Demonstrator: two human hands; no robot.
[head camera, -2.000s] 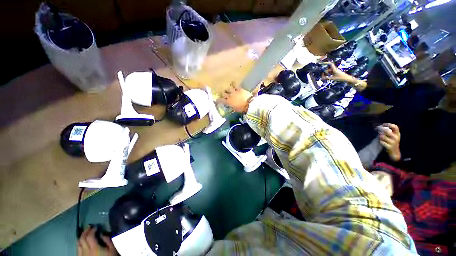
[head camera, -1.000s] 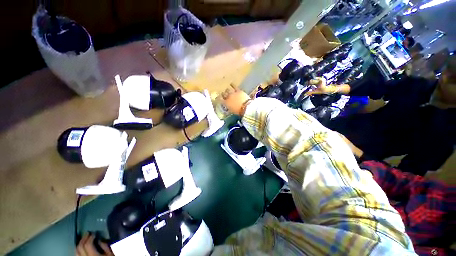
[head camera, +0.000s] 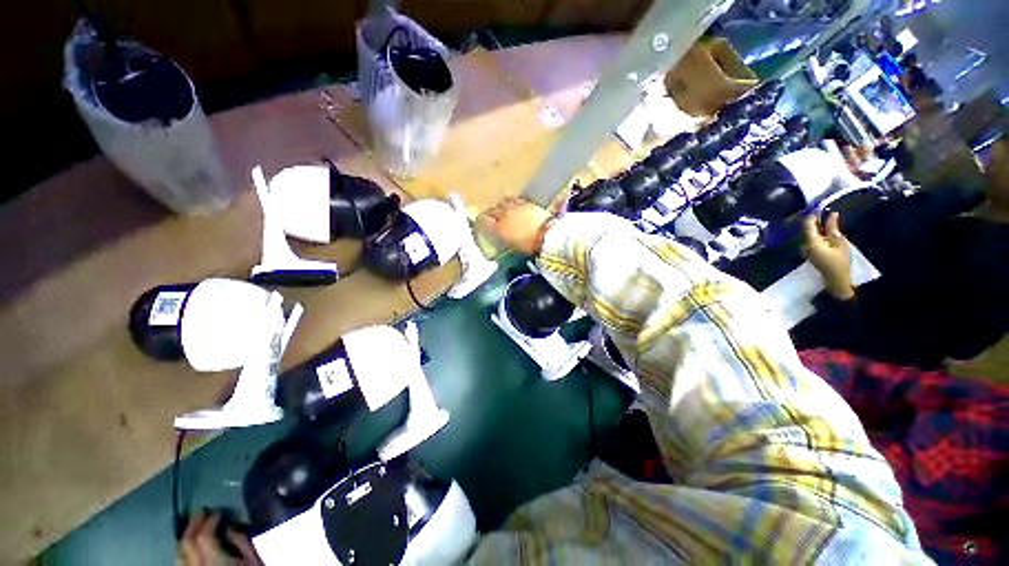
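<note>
My right hand (head camera: 515, 224) is at the foot of the grey post, beside a white-and-black security camera (head camera: 437, 238); its fingers are bent and blurred, and anything in them is too small to tell. My left hand (head camera: 210, 544) is cut off by the bottom edge at the lower left, next to a camera with a dark oval end plate (head camera: 365, 517). Its fingers are by something dark, and its grip is unclear. A camera with its black ball facing up (head camera: 537, 306) stands under my right forearm. More cameras lie at the left (head camera: 221, 323) and centre (head camera: 376, 370).
Two bagged cameras stand at the back (head camera: 149, 122), (head camera: 409, 100). The slanting grey post (head camera: 603, 111) rises beyond my right hand. Rows of cameras (head camera: 675, 166) lie past it, with an open cardboard box (head camera: 708, 80). At the right, another person's hands hold a camera (head camera: 775, 190) over a white sheet.
My right hand has shifted slightly at the post's foot, and its fingers look lower. My left hand has barely moved. The neighbouring worker now holds up a camera at the right.
</note>
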